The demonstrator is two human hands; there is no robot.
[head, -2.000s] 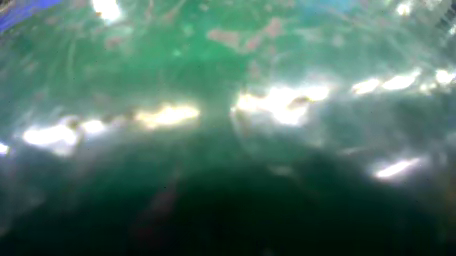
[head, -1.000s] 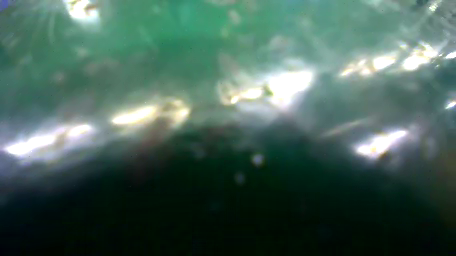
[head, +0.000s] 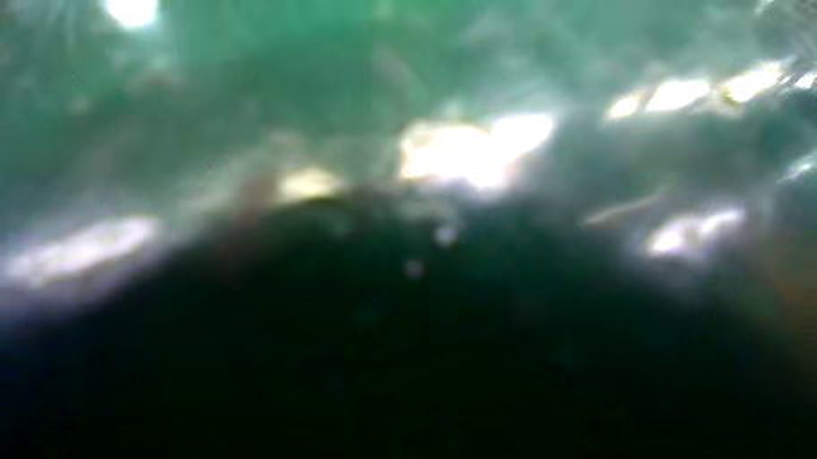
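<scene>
The view is heavily blurred, and no object can be told clearly. A green surface (head: pixel 296 81), which may be the bench mat, fills the upper part. Bright white glare patches (head: pixel 457 152) run across the middle, with more at the left and right. A large dark area covers the lower part and hides what lies there. Neither my left hand nor my right hand can be made out.
A small white bright spot (head: pixel 132 9) shows at the top left edge. A brownish blur (head: pixel 797 296) lies at the right edge. Two faint pale dots show in the dark area near the centre.
The dark area has spread upward, and the glare patches have shifted up a little. The blue patch at the top left has gone out of view.
</scene>
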